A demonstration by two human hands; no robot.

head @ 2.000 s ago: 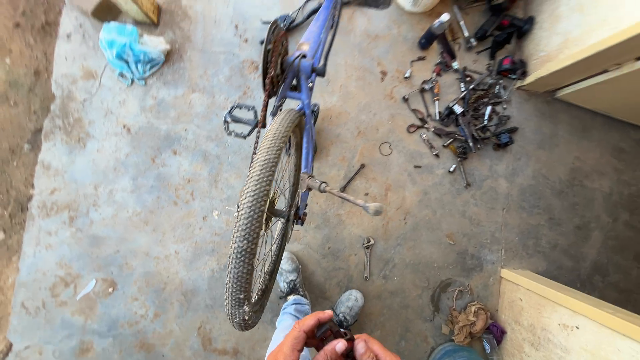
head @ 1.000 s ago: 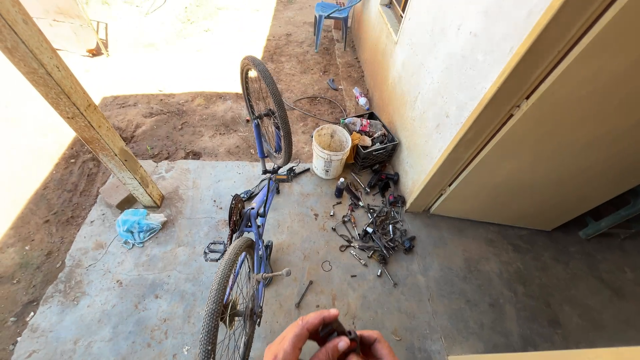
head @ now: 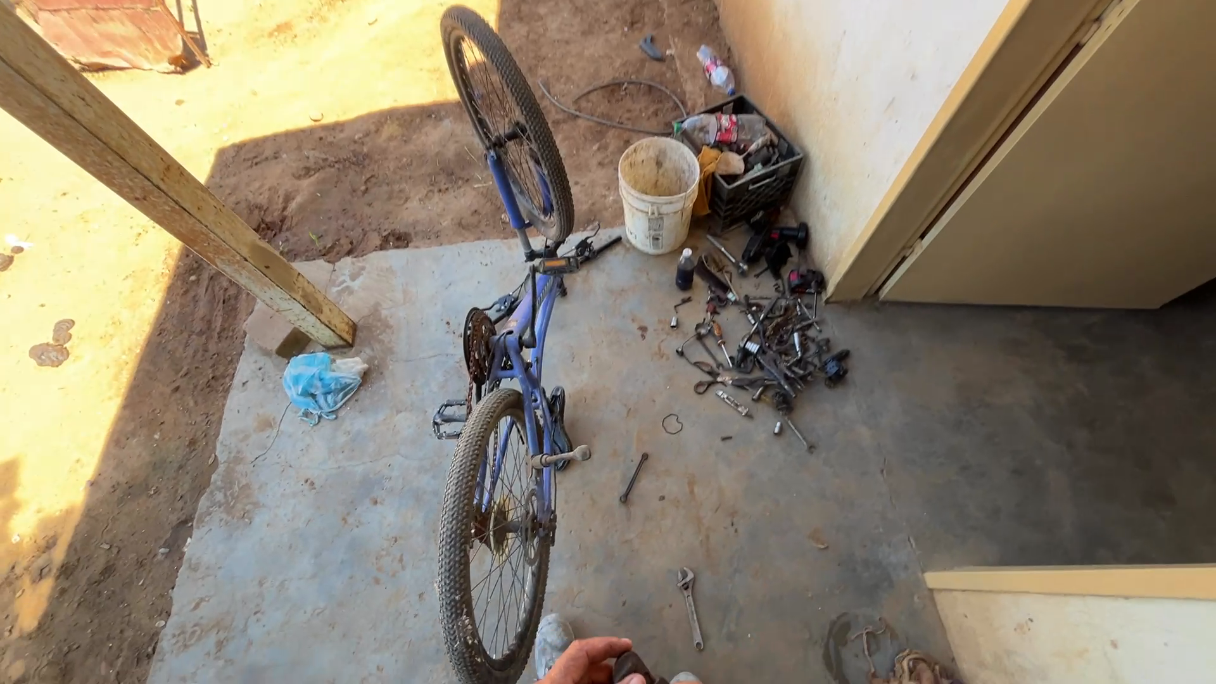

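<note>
At the bottom edge of the head view my left hand (head: 587,661) has its fingers around a small dark part (head: 635,667), whose kind I cannot tell. Of my right hand only what seems a fingertip (head: 684,678) shows beside that part; the rest is cut off. Left of and beyond my hands, a blue bicycle (head: 532,332) stands upside down on the concrete, its knobby tyre (head: 456,541) nearest to me. An adjustable wrench (head: 691,608) lies on the floor to the right of the bicycle, and a smaller wrench (head: 634,477) lies farther off.
A heap of hand tools (head: 769,347) lies right of the bicycle, near a small dark bottle (head: 685,270). Behind it are a white bucket (head: 657,204) and a black crate (head: 760,190) with bottles. A post (head: 171,171) and blue cloth (head: 321,383) are at left, a door (head: 1064,171) at right.
The view has swung up and partly back down. My hands, both plainly seen around the dark part before, now show only partly at the bottom edge. The bicycle has not moved.
</note>
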